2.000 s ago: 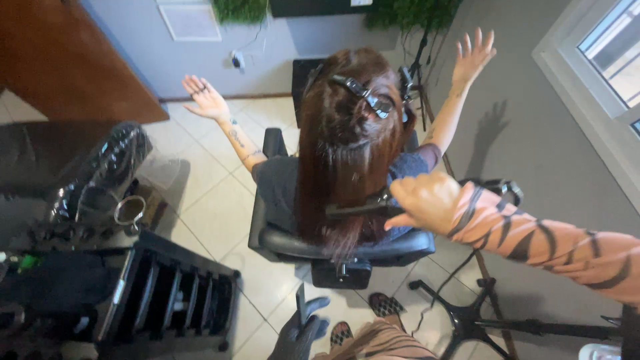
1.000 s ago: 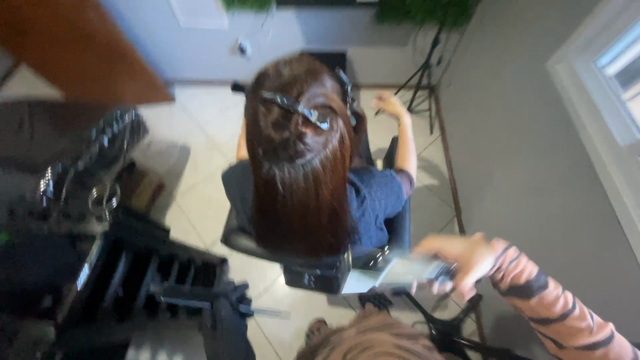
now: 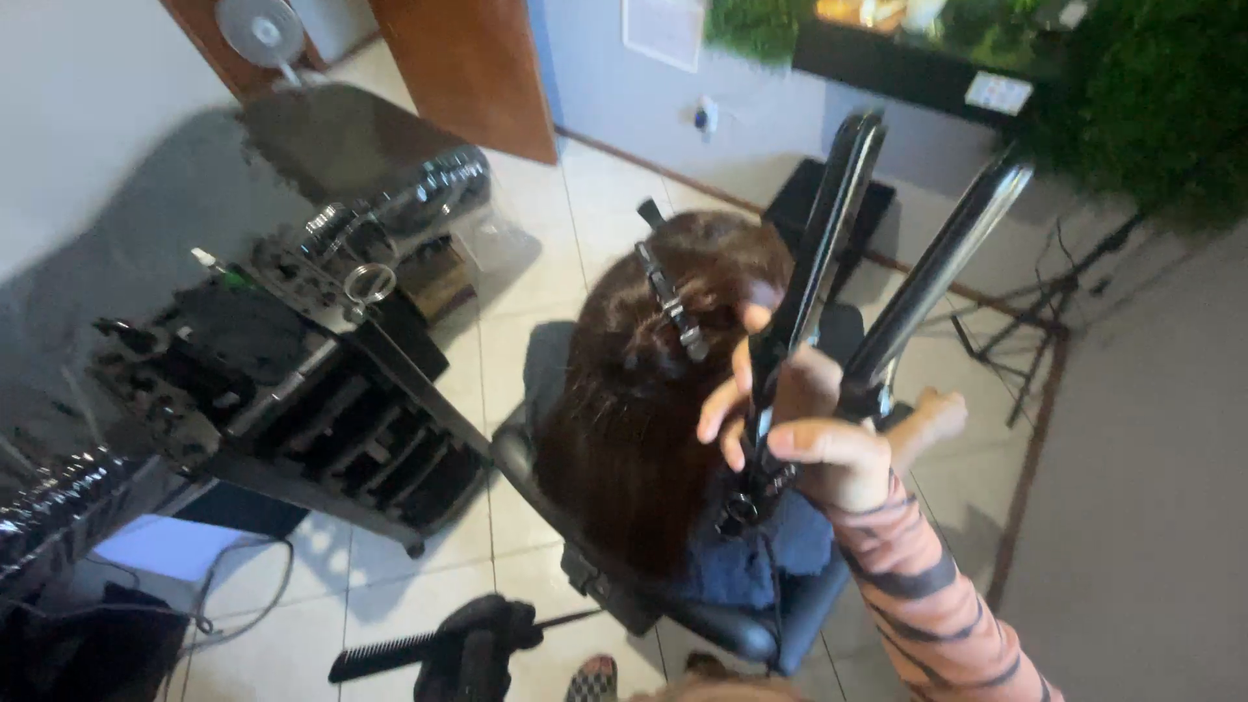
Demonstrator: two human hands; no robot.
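My right hand (image 3: pixel 829 429), bare below a striped sleeve, grips a black hair straightener (image 3: pixel 814 253) whose two long plates stand apart, pointing up. My left hand (image 3: pixel 478 643), in a black glove, holds a black tail comb (image 3: pixel 385 655); its teeth point left and its thin tail right. Between them a seated person, seen from behind and above, has long brown hair (image 3: pixel 624 478) hanging down over the chair back. A metal hair clip (image 3: pixel 671 302) holds hair on top of the head, and a dark clip (image 3: pixel 650 213) sticks up beside it.
A black salon trolley (image 3: pixel 390 439) with trays stands at the left, a metal ring (image 3: pixel 370 283) on its top. The black chair's armrest (image 3: pixel 512 458) borders the person. The straightener's cord (image 3: pixel 775 595) hangs beside the chair. A tripod (image 3: pixel 1033 283) stands near the right wall.
The straightener, pressed near the hair ends two seconds ago, is now raised over the person's right side with its plates apart. The person's arms, spread wide earlier, have come down.
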